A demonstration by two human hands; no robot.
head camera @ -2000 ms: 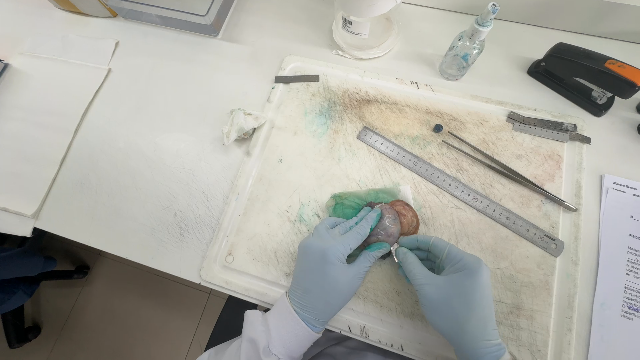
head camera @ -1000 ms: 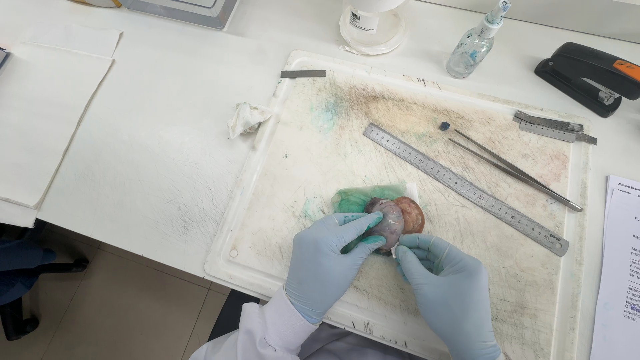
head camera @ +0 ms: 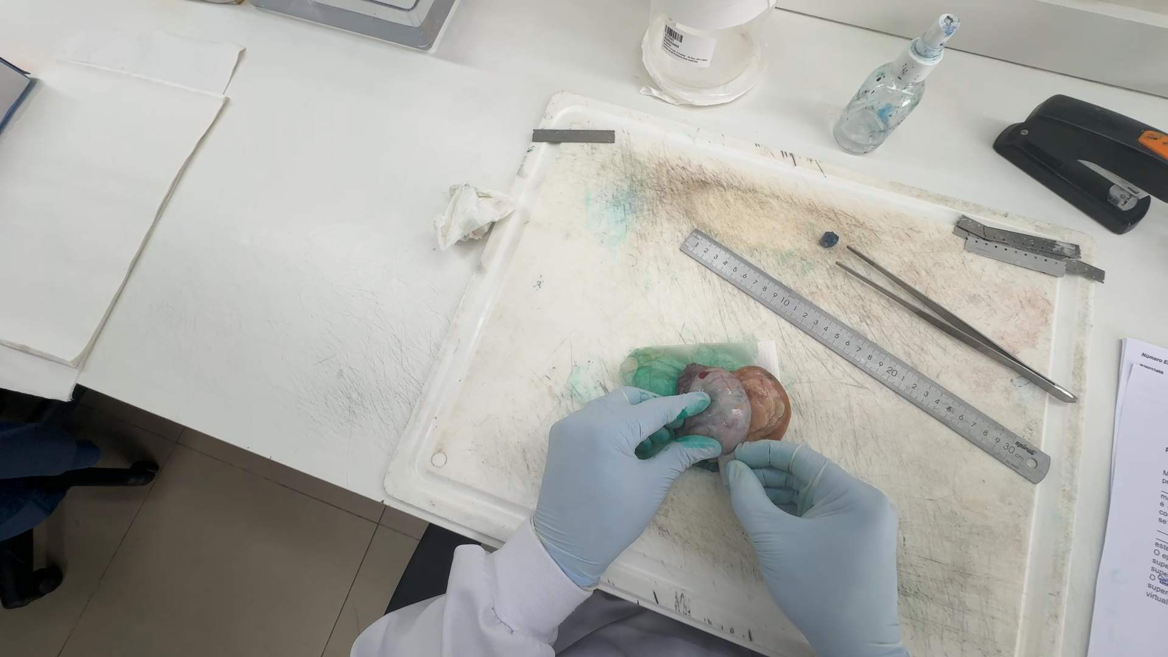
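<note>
My left hand [head camera: 625,465], in a pale blue glove with green-stained fingertips, grips a rounded, glossy grey-purple tissue specimen [head camera: 721,411] between thumb and fingers. The thumb and index finger of my right hand [head camera: 812,529], gloved too, pinch together at the lower edge of the specimen; what lies between them is too small to make out. A brown, rounded tissue part [head camera: 768,401] adjoins it on the right. Green-stained wet paper or gauze [head camera: 652,367] lies behind. Everything rests on a scratched, stained white cutting board [head camera: 566,319].
On the board lie a steel ruler [head camera: 867,356], tweezers [head camera: 958,327], a small dark blue piece [head camera: 829,239] and metal strips [head camera: 1022,245]. Around it are crumpled tissue [head camera: 470,216], a spray bottle [head camera: 881,105], a white container [head camera: 703,55], a black stapler [head camera: 1086,160] and printed papers [head camera: 1131,493].
</note>
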